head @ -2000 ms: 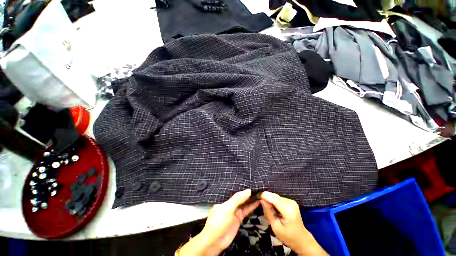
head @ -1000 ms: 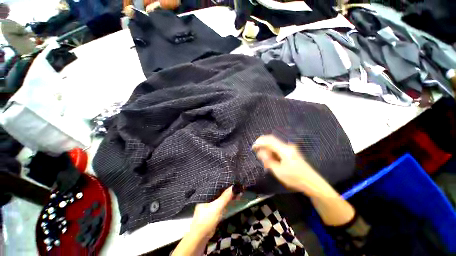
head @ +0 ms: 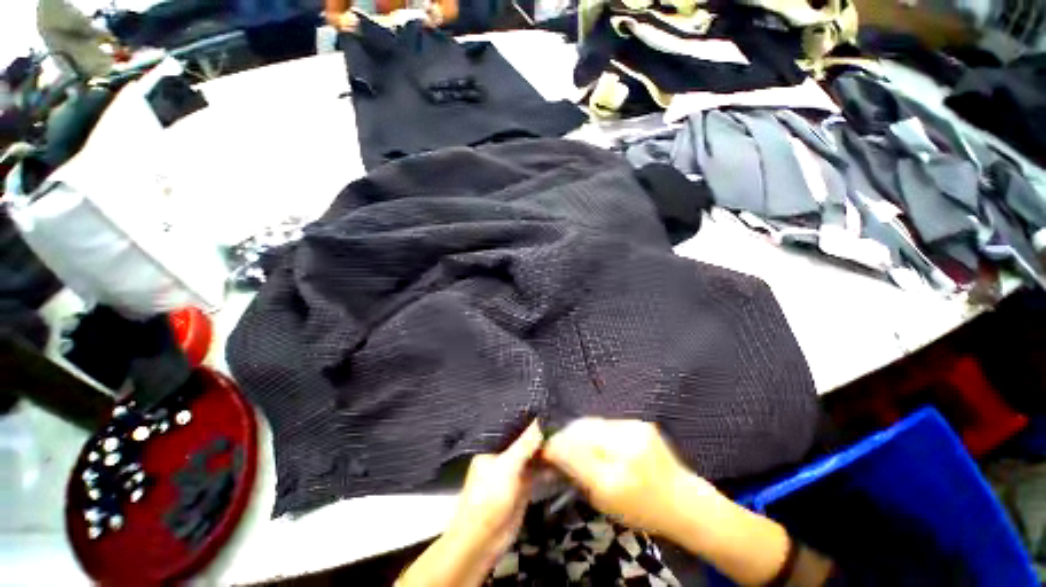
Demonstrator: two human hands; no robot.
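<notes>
The dark checked garment (head: 459, 310) lies rumpled on the white table. My left hand (head: 496, 487) pinches its near edge between the fingertips. My right hand (head: 614, 464) is beside it, fingers curled and fingertips touching the same spot. A small shiny sliver shows under the right fingers; I cannot tell what it is. No needle or thread can be made out. At left, the round dark red tray (head: 244, 427) holds shiny white-and-black bits (head: 115, 464) on its left and flat dark buttons (head: 207, 491) on its right.
A white bag (head: 109, 247) stands at left, with a red round thing (head: 190, 334) near the tray. A black garment piece (head: 442, 92) lies behind, with another person's hands (head: 430, 12) at its top. Grey pieces (head: 769, 161) lie at right. A blue bin (head: 906, 493) is below the table.
My right hand has come down from above the garment to the near edge beside my left hand. My left hand keeps pinching the edge. The camera view has shifted slightly.
</notes>
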